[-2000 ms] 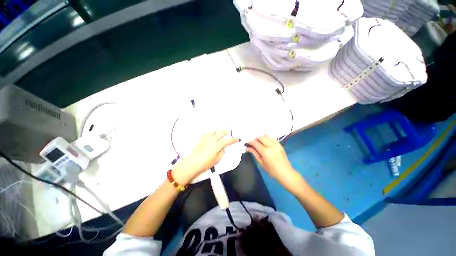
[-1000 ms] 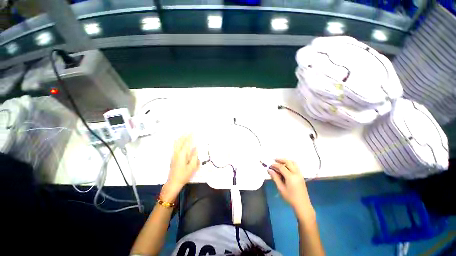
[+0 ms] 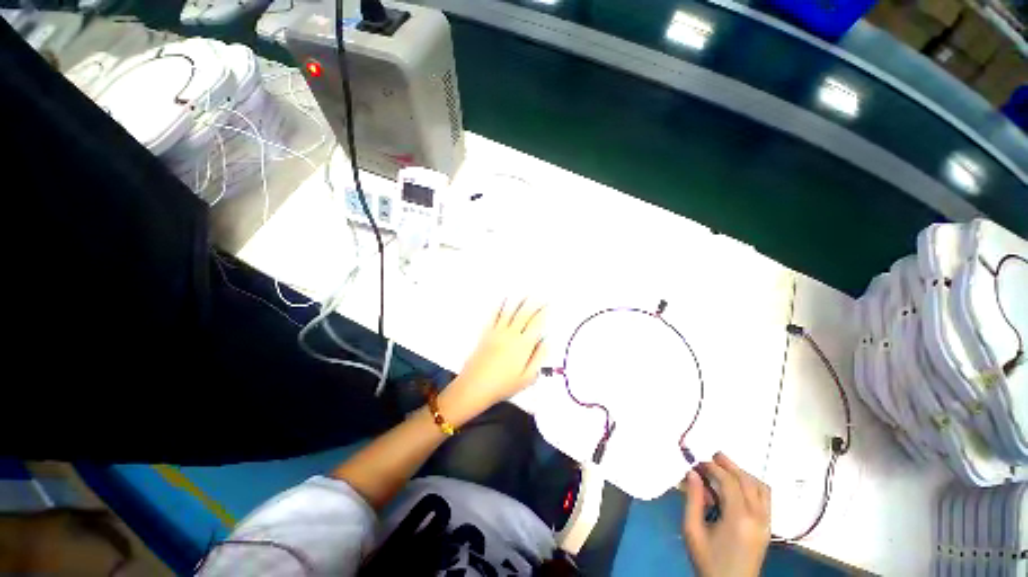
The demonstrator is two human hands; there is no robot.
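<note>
A white panel (image 3: pixel 635 389) lies at the bench edge and nearly vanishes against the white bench. A thin dark red wire harness (image 3: pixel 700 372) rings it, with small black connectors at its ends and along it. My left hand (image 3: pixel 503 358) lies flat with fingers spread, beside the left connector, holding nothing. My right hand (image 3: pixel 730 513) is at the panel's lower right, fingers curled on a dark connector lead (image 3: pixel 709 485) near the harness end. A slim white handheld unit (image 3: pixel 584 509) with a red light is at the bench edge by my lap.
A loose harness (image 3: pixel 842 394) lies right of the panel. Stacked panels (image 3: pixel 941 355) stand at the far right, and panels with white leads (image 3: pixel 147 96) at the upper left. A grey power box (image 3: pixel 395 96) with black cord and a plug-in meter (image 3: pixel 418 209) stand left. A person's dark-clothed body (image 3: pixel 124 293) is at left.
The view has turned left, bringing the power box nearer the centre. The white unit shows a red light and sits off the panel's lower edge. My left hand stays beside the left connector.
</note>
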